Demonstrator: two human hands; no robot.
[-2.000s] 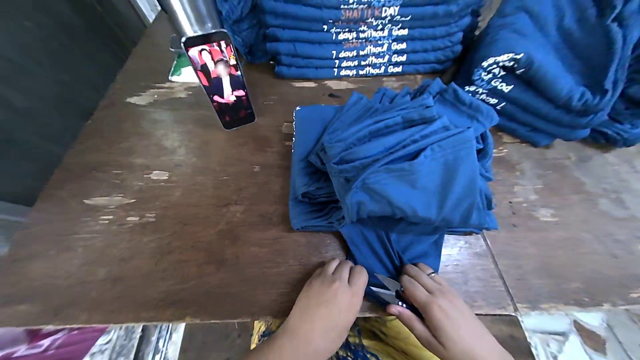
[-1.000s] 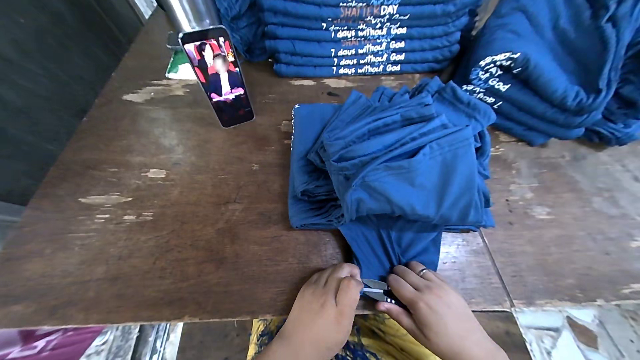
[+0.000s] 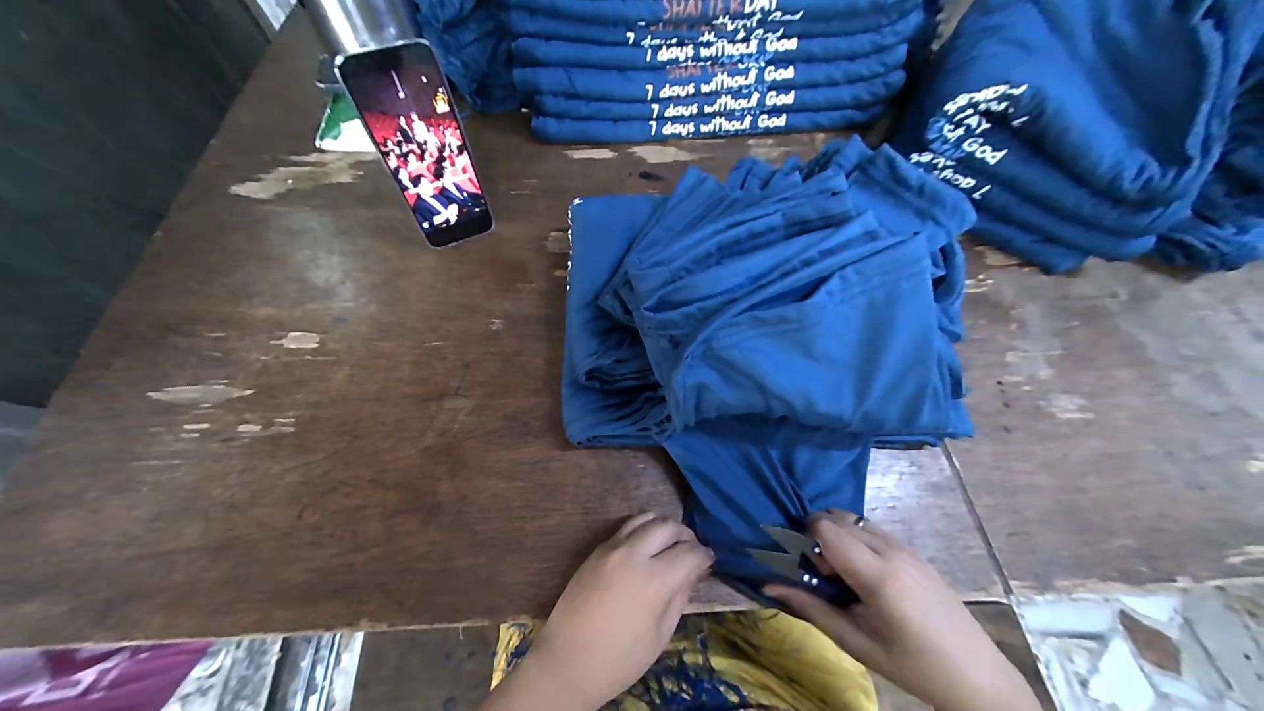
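Observation:
A loose pile of blue fabric garments (image 3: 800, 316) lies near the front of the wooden table, with one part hanging down toward its front edge. My left hand (image 3: 642, 583) pinches the left side of that part between thumb and fingers. In my right hand (image 3: 869, 583) is a pair of thread snips (image 3: 790, 558), its two pointed blades apart and directed left over the cloth. The fingers of my right hand also touch the cloth's right side. The snips' handles are partly hidden by the fingers.
Folded blue shirts with white print (image 3: 711, 89) are stacked at the back. Another blue stack (image 3: 1076, 148) stands at the back right. A smartphone (image 3: 420, 148) leans against a metal container (image 3: 360, 20) at the back left. Yellow patterned cloth (image 3: 770, 652) shows below the table's edge.
The snips' blades, closer together and near my left fingers one second ago, are now spread apart. My left hand has moved slightly away from them.

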